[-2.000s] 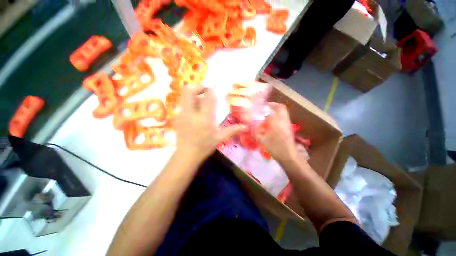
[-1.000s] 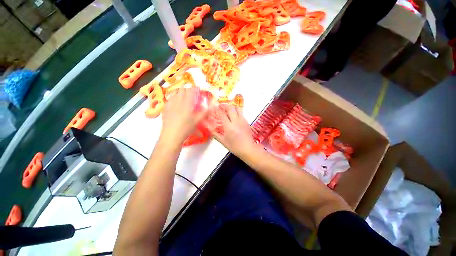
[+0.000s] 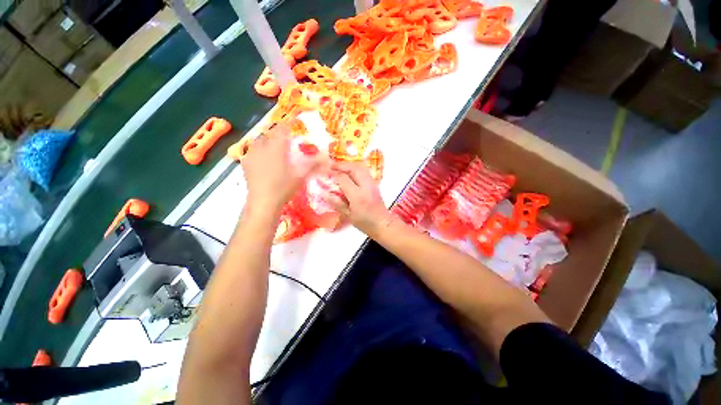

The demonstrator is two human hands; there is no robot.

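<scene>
My left hand (image 3: 271,168) and my right hand (image 3: 357,192) are over the white bench (image 3: 307,269), both closed on a clear plastic bag (image 3: 322,186). The bag looks bunched and whitish between them. Reddish-orange housings (image 3: 296,220) lie under and beside the bag, partly hidden by the hands. Loose orange housings (image 3: 403,51) lie in a heap behind the hands, the nearer ones yellowish in the glare. The supply carton (image 3: 586,277) stands open to the right, with bagged housings (image 3: 466,190) in rows and pale crumpled film.
A green conveyor belt (image 3: 170,170) with spaced orange parts runs at the left. A metal-and-black device (image 3: 170,297) and a black screwdriver (image 3: 71,380) are at the lower left. A waste carton (image 3: 660,324) holds white bags. A person's dark-clothed leg (image 3: 545,59) is at the upper right.
Both hands came from the supply carton to the bench with bagged orange parts. Since one second ago, the bag has become more bunched and whitish between the hands. The view has shifted.
</scene>
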